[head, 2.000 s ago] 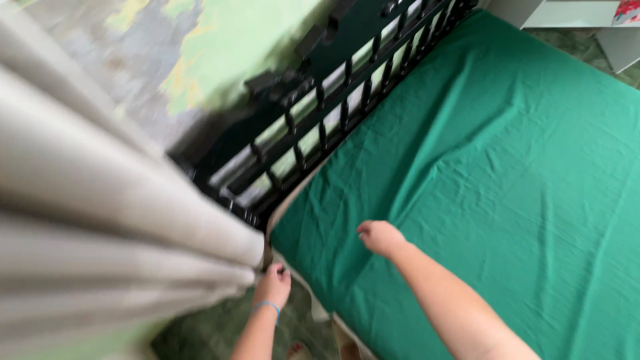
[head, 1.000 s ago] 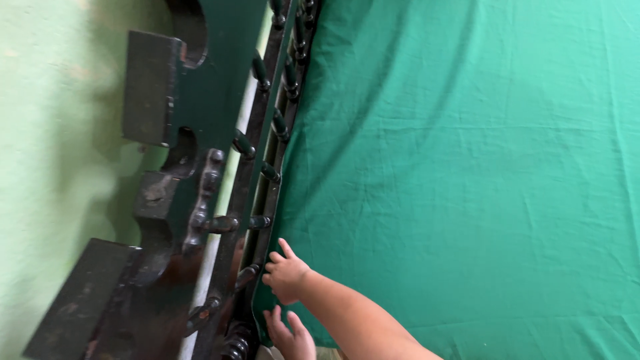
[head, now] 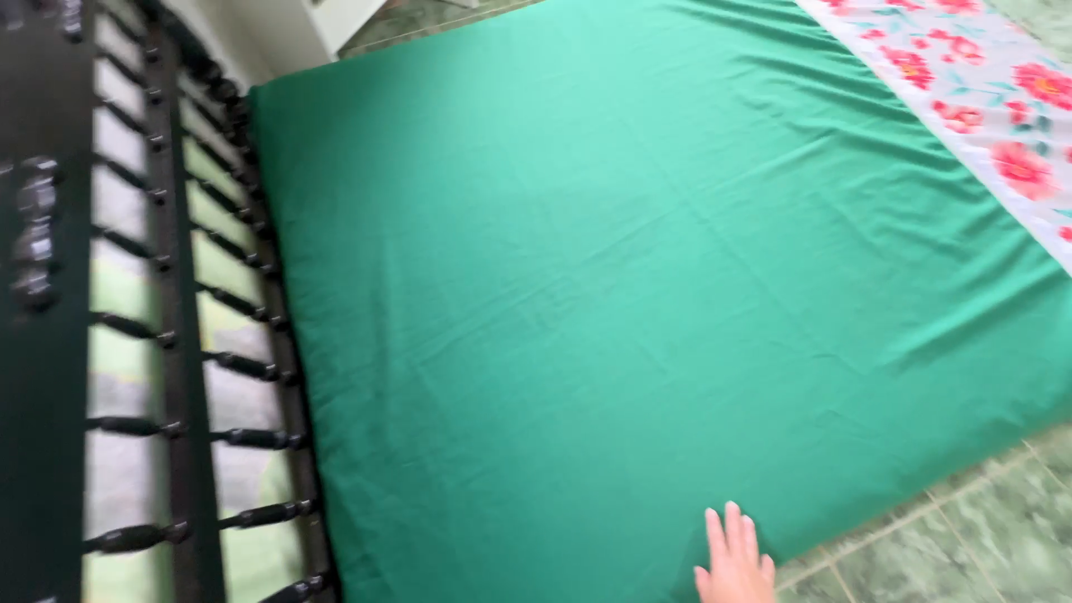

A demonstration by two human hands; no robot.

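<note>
A green fitted sheet [head: 586, 293] covers the mattress, fairly smooth in the middle, with creases toward the right. At the bottom of the view my right hand [head: 734, 557] is flat on or just over the sheet near the mattress's side edge, fingers apart and holding nothing. My left hand is out of view. Along the left side stands the dark wooden headboard [head: 180, 335] with turned spindles, against the sheet's edge. A white cloth with pink-red flowers [head: 971, 92] lies across the far right part of the bed.
Green marbled floor tiles [head: 963, 536] show beyond the bed's near edge at the lower right. White furniture [head: 310, 33] stands past the bed's far corner at the top left. A green and grey patterned wall shows between the spindles.
Both hands were at the mattress corner by the headboard; now only my right hand shows, on the sheet farther from the headboard. The view has swung to take in more of the bed.
</note>
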